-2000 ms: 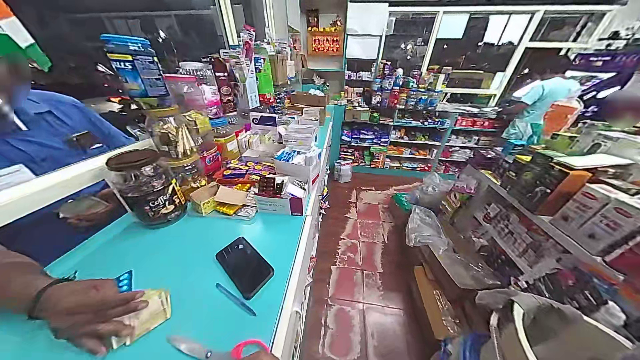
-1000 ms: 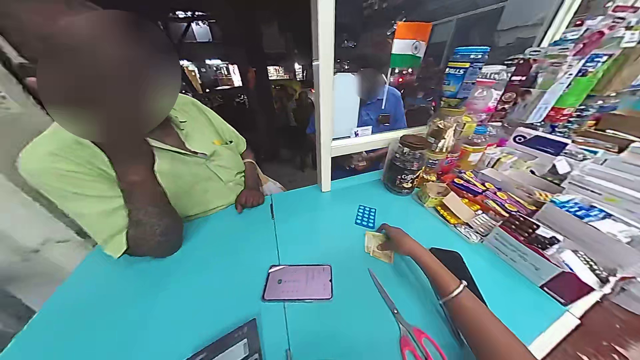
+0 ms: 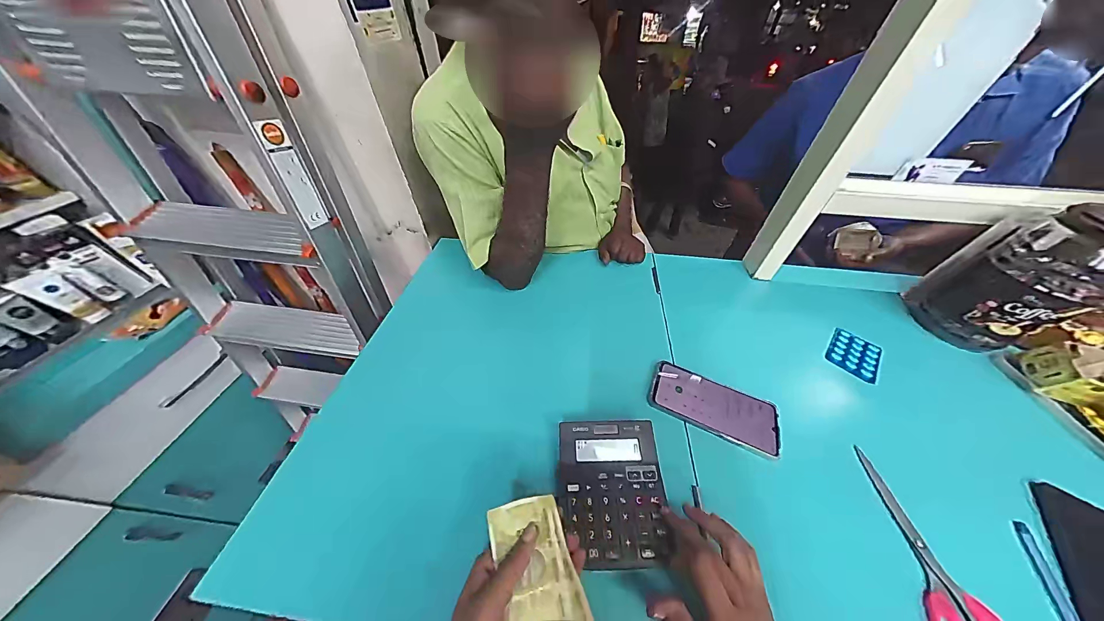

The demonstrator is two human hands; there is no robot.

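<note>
My left hand (image 3: pixel 509 573) pinches a yellowish banknote (image 3: pixel 536 552) under its thumb, at the lower left of a black Casio desk calculator (image 3: pixel 611 483). At the calculator's right edge is my right hand (image 3: pixel 716 556), fingers apart over the lower keys, holding nothing visible. Beyond the calculator lies a smartphone (image 3: pixel 716 408) with a lit screen. Farther right is a blue blister pack of tablets (image 3: pixel 854 354). Scissors with red handles (image 3: pixel 918 548) lie to the right of my right hand, beside a blue pen (image 3: pixel 1042 565) and a dark phone (image 3: pixel 1078 543).
A person in a light green shirt (image 3: pixel 561 164) leans on the far edge of the turquoise counter (image 3: pixel 431 405). Another in blue (image 3: pixel 992 129) stands behind the window frame (image 3: pixel 849 129). A coffee jar (image 3: pixel 1018 285) is at right, an aluminium stepladder (image 3: pixel 233 228) at left.
The view has swung left. My right hand was on the banknote beside the blister pack a second ago; now the note is in my left hand, and my right hand is at the calculator.
</note>
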